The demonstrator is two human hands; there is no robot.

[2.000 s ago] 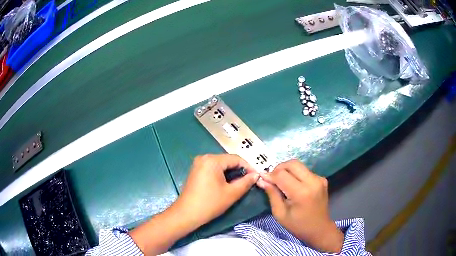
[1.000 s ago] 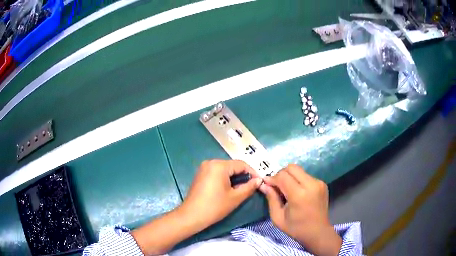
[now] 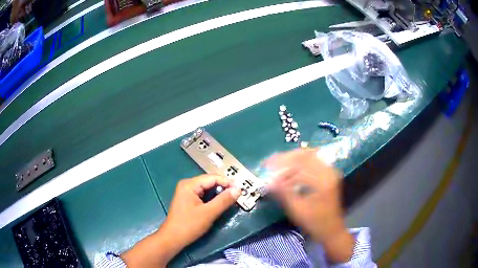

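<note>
The silver-grey fixture plate (image 3: 217, 163) lies slanted on the green bench, with a row of seats showing dark and bright details. My left hand (image 3: 202, 207) is at its near left edge, thumb and fingertip touching the plate, with a small dark piece with a bright round end (image 3: 219, 189) held in the curled fingers. My right hand (image 3: 309, 196) is motion-blurred just right of the plate's near end; a faint bright spot shows at its fingers, but I cannot tell if it holds anything. Small silver round parts (image 3: 289, 125) lie in a loose cluster beyond it.
A dark-blue piece (image 3: 329, 127) lies right of the silver parts. A clear bag (image 3: 361, 70) with grey parts is at the upper right. A black tray (image 3: 44, 238) of glinting parts is at lower left. Another plate (image 3: 35, 169) lies at left. Blue bin (image 3: 23, 63) at upper left.
My right hand has left the plate's near end and moved right, now blurred. My left hand has shifted slightly left, and the plate's near end is uncovered. The view has turned, shifting the scene.
</note>
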